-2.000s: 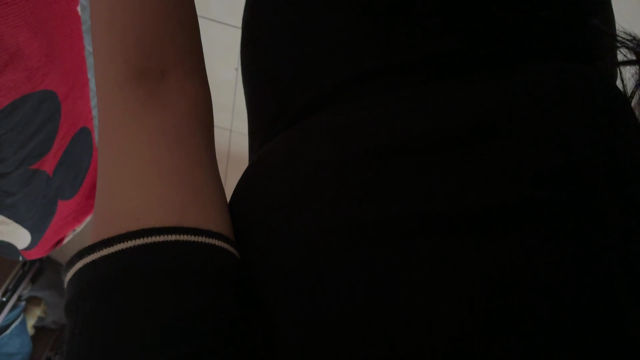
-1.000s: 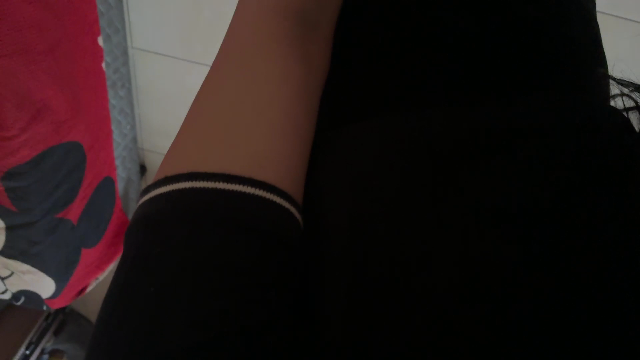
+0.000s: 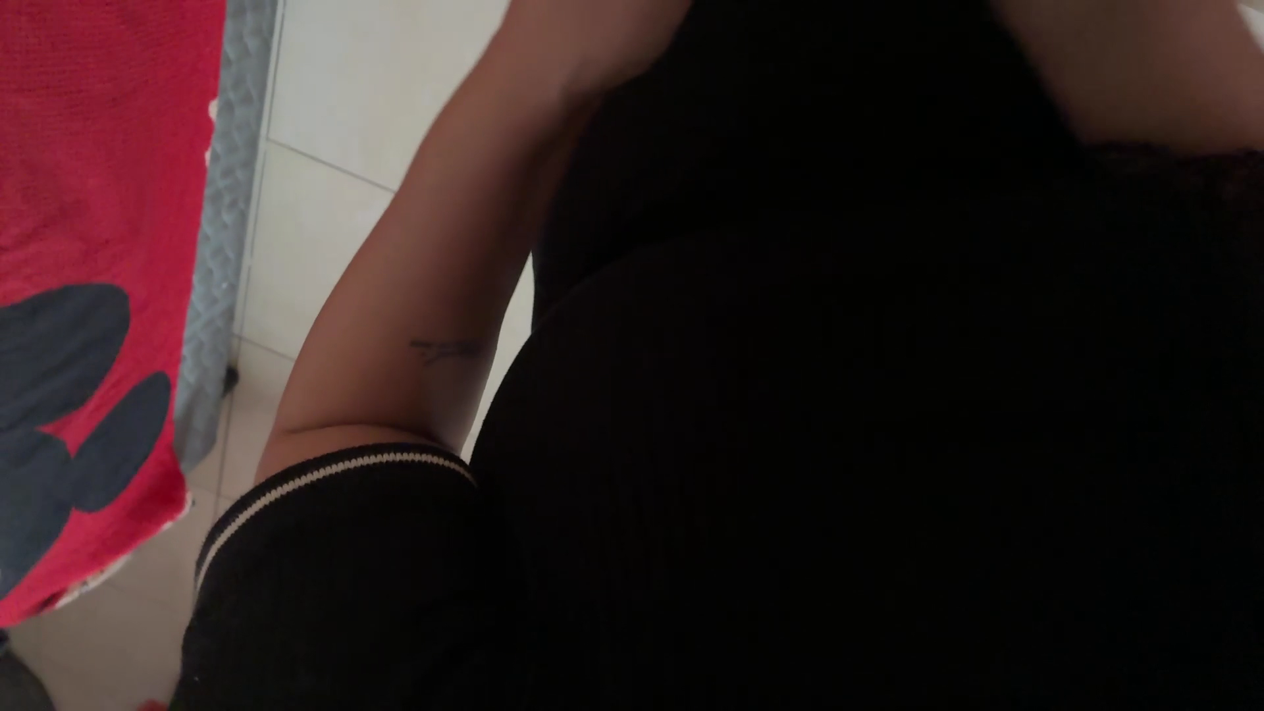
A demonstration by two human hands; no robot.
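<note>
My left arm (image 3: 395, 286) comes out of a black short sleeve with a light trim line (image 3: 365, 459) and runs up past the top edge, so my left hand is out of view. Part of my right arm (image 3: 1145, 69) shows at the top right, and that hand is out of view too. Between the arms, dark black clothing (image 3: 790, 395) fills most of the picture. What either hand holds or touches is hidden.
At the left lies a red cloth (image 3: 109, 178) with dark rounded shapes, over a grey quilted edge (image 3: 232, 148), perhaps of a mattress. Beside it is a light tiled floor (image 3: 336, 118). A dark thing (image 3: 20, 681) is at the bottom left corner.
The right arm has come into view at the top right. More of my left arm shows, now bent. The view has shifted.
</note>
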